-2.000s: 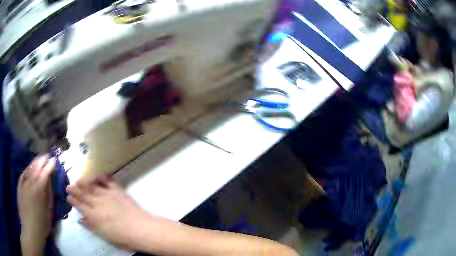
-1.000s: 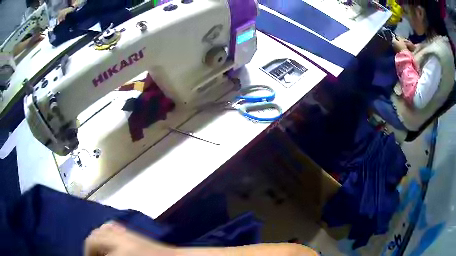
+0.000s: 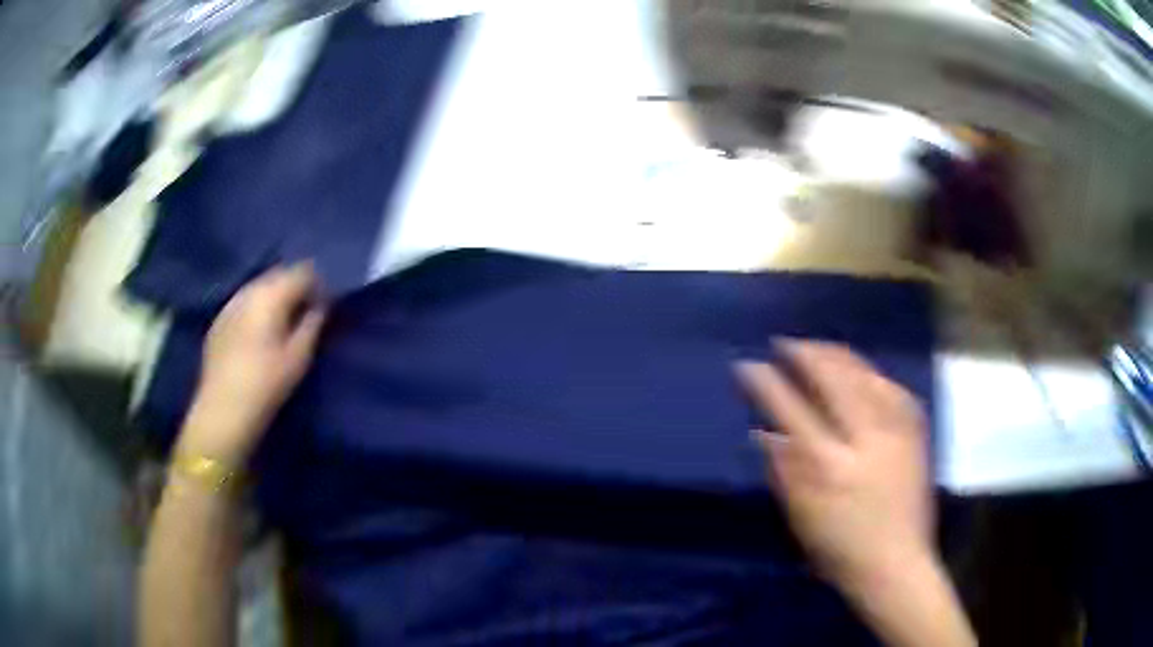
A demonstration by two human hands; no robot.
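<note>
A navy blue garment panel [image 3: 544,367] lies spread across the front of the white table and hangs over its front edge. My right hand [image 3: 847,442] rests on the panel's right part, palm down with fingers spread. My left hand [image 3: 259,335] is at the panel's left end, its thumb and fingers bent at the cloth; blur hides whether it pinches it. More navy cloth [image 3: 310,164] lies beyond my left hand. The sewing machine [image 3: 872,51] stands behind the panel, its needle area blurred.
The white table [image 3: 544,139] shows behind the panel. A dark red and black scrap bundle [image 3: 974,202] lies at the machine arm. Blue scissors handles [image 3: 1132,386] show at the right edge. Pale cloth [image 3: 108,278] lies at the left.
The view has swung left. The navy cloth, earlier bunched low at the left, now lies flatter across the table front. My left hand has come back into view and my right hand is spread on the cloth.
</note>
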